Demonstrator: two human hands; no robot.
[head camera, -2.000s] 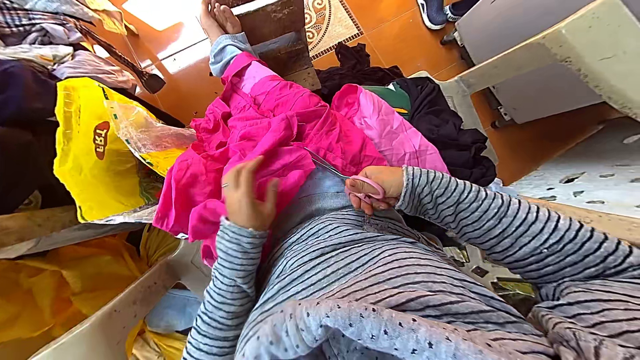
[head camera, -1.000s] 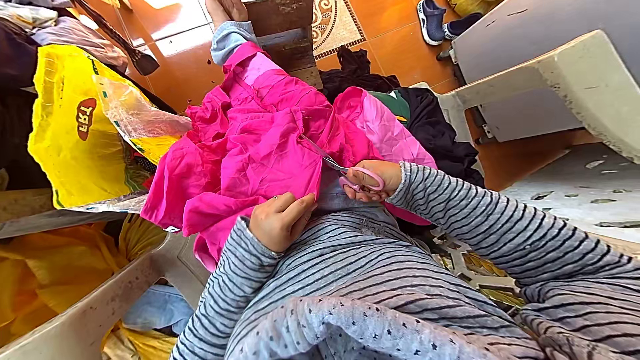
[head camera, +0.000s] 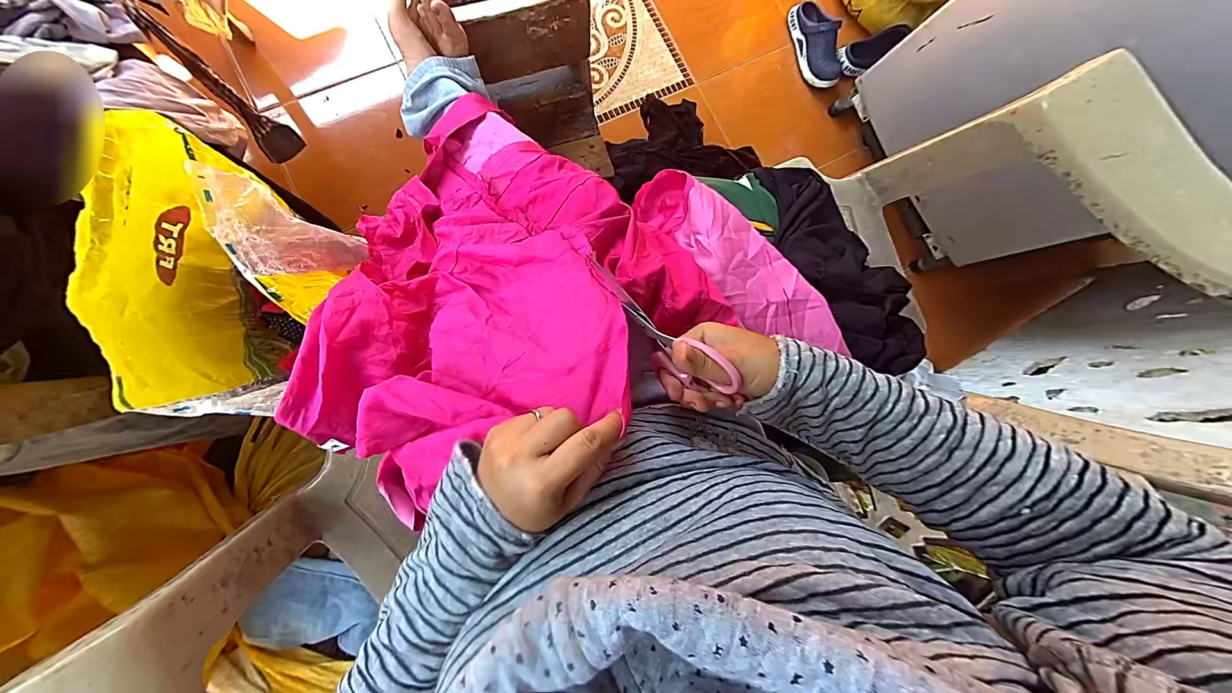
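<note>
Bright pink fabric (head camera: 510, 308), gathered in folds, lies across my lap and legs. My left hand (head camera: 549, 462), with a ring on one finger, pinches the fabric's near edge. My right hand (head camera: 722, 366) holds pink-handled scissors (head camera: 710, 368) by their loops; the metal blades point away from me and meet the fabric at its right part, their tips partly hidden by cloth. Lighter pink cloth (head camera: 751, 255) lies just beyond my right hand, next to dark cloth (head camera: 842, 269).
A plastic chair's arms (head camera: 164, 597) flank me. On the left are a yellow plastic bag (head camera: 154, 260) and yellow cloth (head camera: 106, 539). A wooden piece (head camera: 544, 87) stands ahead by my bare foot (head camera: 428, 27). Dark blue clogs (head camera: 816, 43) rest on the tiled floor near a grey panel (head camera: 1049, 115).
My left hand was open over the fabric two seconds ago; it has moved toward my lap and closed on the near edge. The scissors remain in my right hand.
</note>
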